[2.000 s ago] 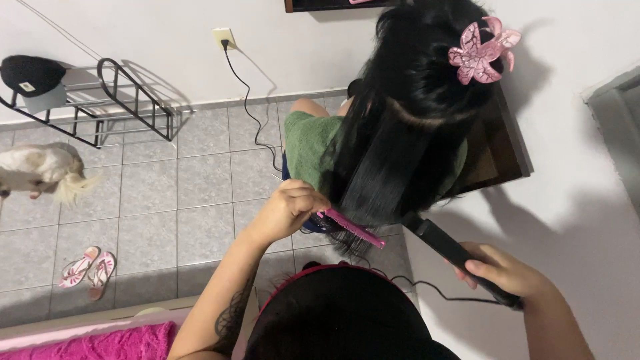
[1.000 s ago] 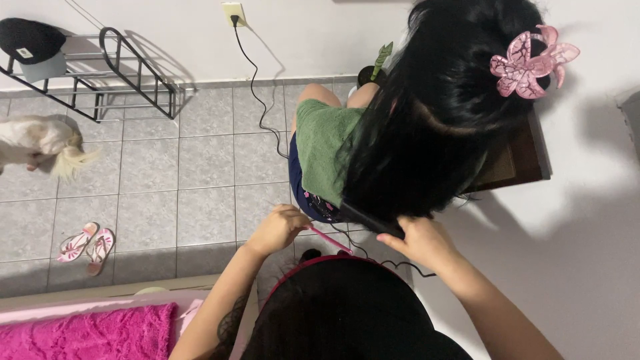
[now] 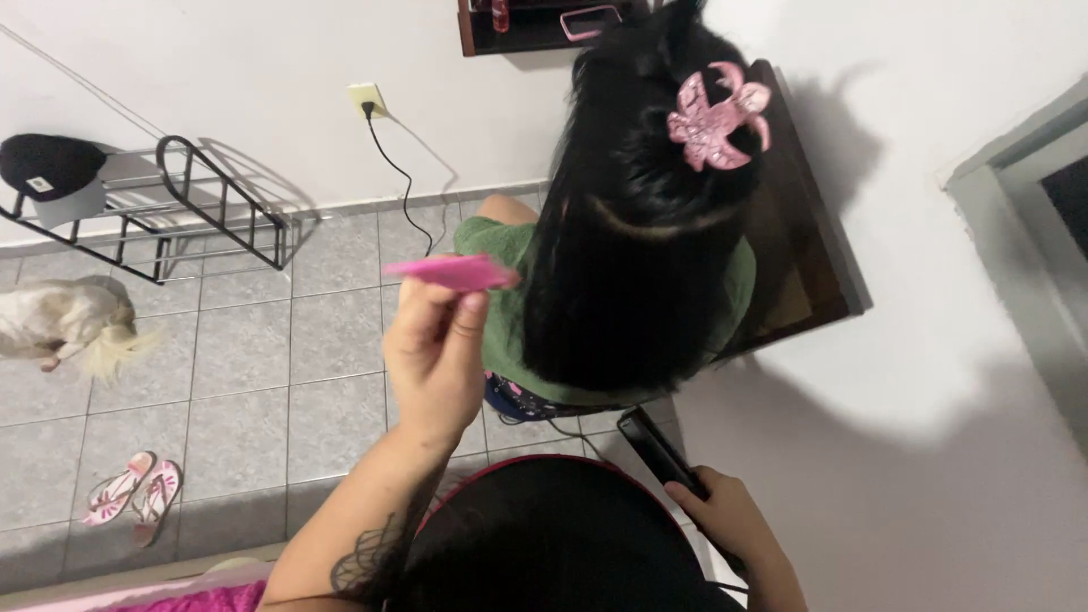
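My left hand (image 3: 438, 353) is raised beside a seated person and grips a pink comb (image 3: 455, 272), blurred by motion, near the person's shoulder. The person's long black hair (image 3: 629, 314) hangs straight down over a green top (image 3: 501, 246), and its upper part is gathered by a pink flower-shaped hair claw (image 3: 718, 119). Lower right, my right hand (image 3: 722, 510) holds a black hair straightener (image 3: 659, 450) below the hair ends, apart from them. Whether its plates touch each other is hard to see.
A black cord (image 3: 399, 170) runs from a wall outlet (image 3: 365, 100) to the tiled floor. Left are a metal rack (image 3: 225, 204) with a cap (image 3: 53, 166), a light-furred dog (image 3: 59, 319) and flip-flops (image 3: 136, 501). Dark wooden furniture (image 3: 807, 195) stands beside the person. A shelf (image 3: 527, 38) is above.
My left hand has risen with the pink comb to the person's shoulder. The straightener, at the hair ends one second ago, has moved away to the lower right in my right hand.
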